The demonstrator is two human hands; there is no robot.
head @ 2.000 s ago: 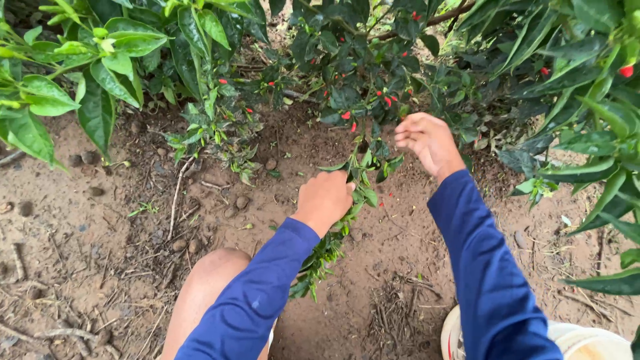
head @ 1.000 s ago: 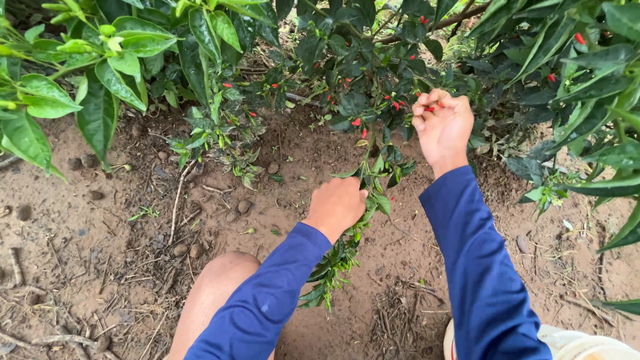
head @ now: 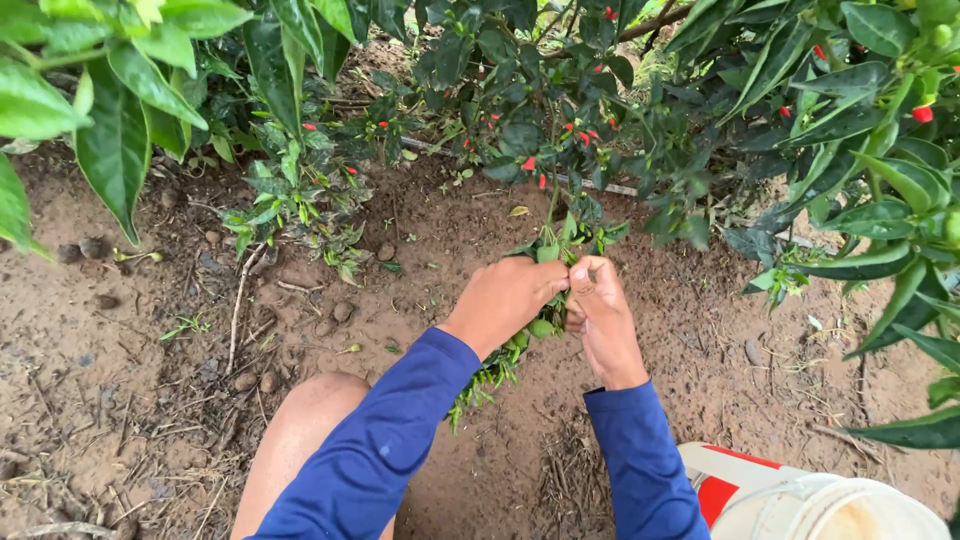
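Note:
My left hand point(head: 504, 301) grips a leafy branch of a chili pepper plant point(head: 553, 247), its fingers closed around the stem. Beside it my right hand point(head: 606, 319) has thumb and fingertips pinched together, touching the left hand's fingertips at the same branch; whether something small is between them is hidden. Below the hands hangs the branch's lower part with many small green chilies and leaves point(head: 491, 379). Red chilies point(head: 583, 136) show among the dark leaves above the hands.
A white plastic bucket point(head: 806, 499) with red markings is at the lower right. More pepper foliage reaches in at the upper left point(head: 112, 142) and right point(head: 881, 217). Twigs point(head: 241, 307) and round clods lie on the brown soil. My bare knee point(head: 319, 409) is at lower left.
My right hand has come down from the red chilies above to meet my left hand. My left hand still holds the branch. More of the bucket now shows.

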